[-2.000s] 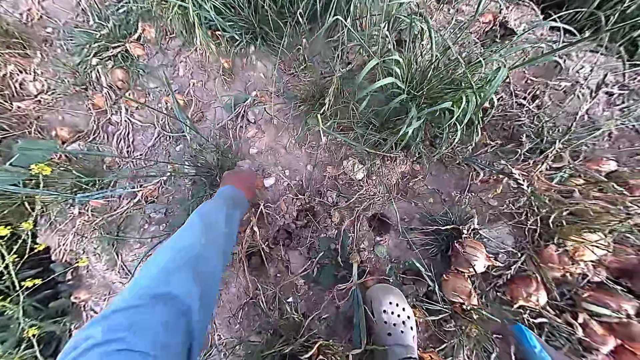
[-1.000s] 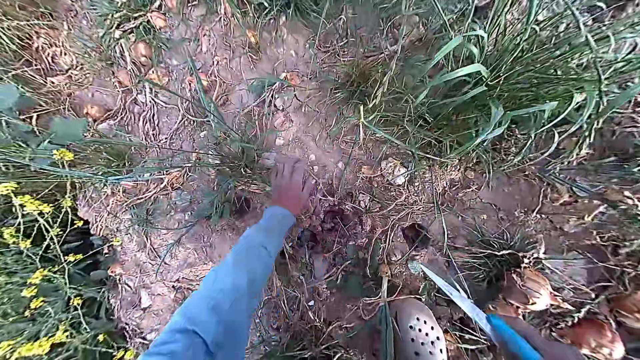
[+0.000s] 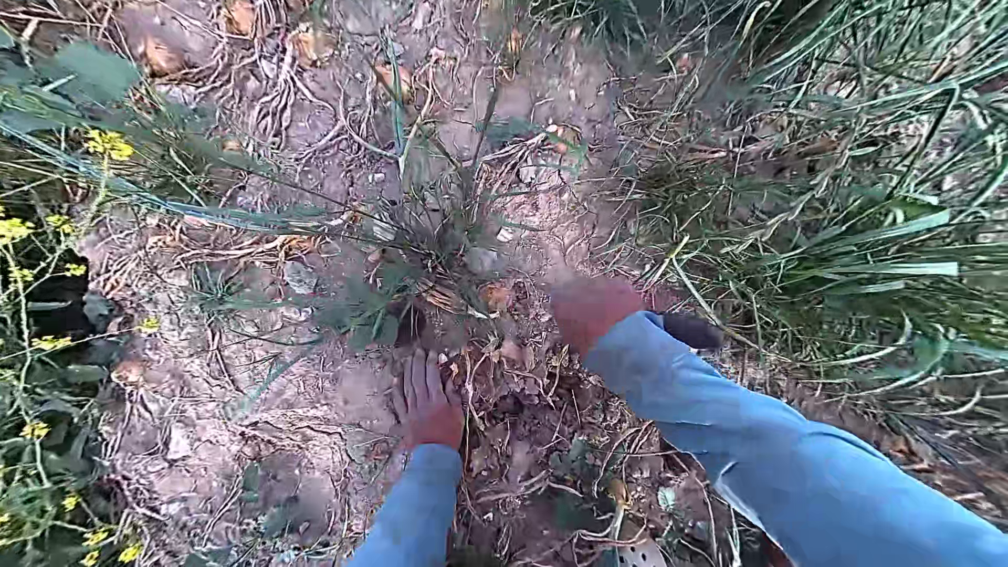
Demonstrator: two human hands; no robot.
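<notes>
My left hand [image 3: 429,402] lies palm down on the dry soil, fingers slightly apart, with nothing in it. Up and to the right of it, my right hand [image 3: 594,311] is blurred and closed; the dark end of a tool handle [image 3: 693,331] sticks out on its right side. The tool's blade cannot be seen. Between and above the hands sits a small onion bulb [image 3: 496,297], beside a tuft of thin green weeds [image 3: 441,228]. Dry leaves and stalks [image 3: 543,378] cover the soil between my forearms.
Tall grass [image 3: 850,236] fills the right side. Yellow-flowered plants [image 3: 51,342] line the left edge. Several onions, one of them at the upper left [image 3: 161,57], lie among withered tops. The toe of a perforated clog [image 3: 642,554] shows at the bottom.
My right hand has come from the lower right, where it held a blue-handled bladed tool, to the middle. My left hand now rests lower, below the weed tuft. The view has shifted left.
</notes>
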